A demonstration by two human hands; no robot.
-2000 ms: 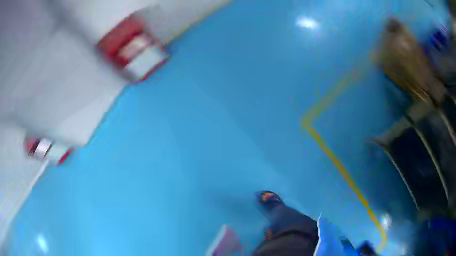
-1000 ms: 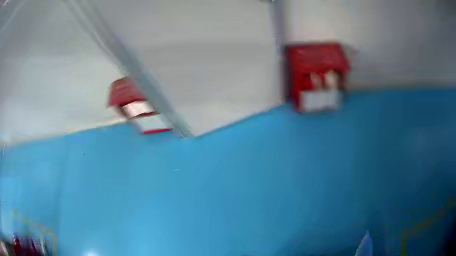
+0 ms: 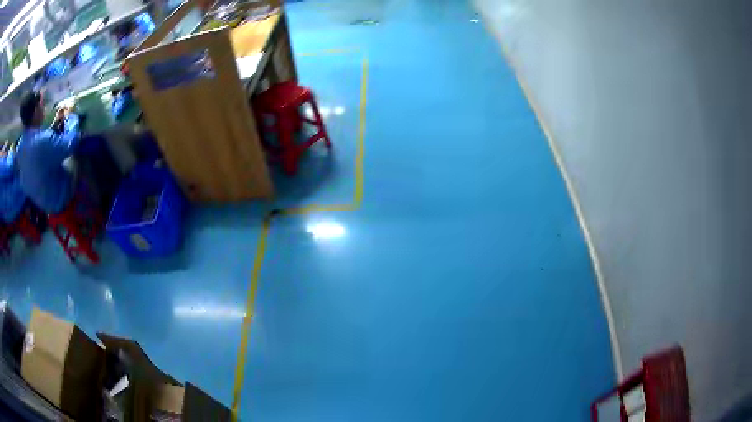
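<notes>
Neither of my hands is in the picture. Nearest in front of me is the blue floor (image 3: 445, 272) with yellow marking lines. At the lower left edge are brown cartons (image 3: 49, 358), some with open flaps. At the lower right edge a red box-like fixture (image 3: 666, 386) with pale panels stands against the wall and is cut off by the frame.
A wooden-sided bench (image 3: 206, 124) stands at the upper left, with a red stool (image 3: 284, 103) beside it. A blue crate (image 3: 148, 213) is on the floor. A person in blue (image 3: 45, 161) sits at the far left. A grey wall (image 3: 643, 165) curves along the right.
The view has turned from the wall and its two red fixtures to the workshop. The bench, crate, cartons and seated people have come into view. Only one red fixture still shows.
</notes>
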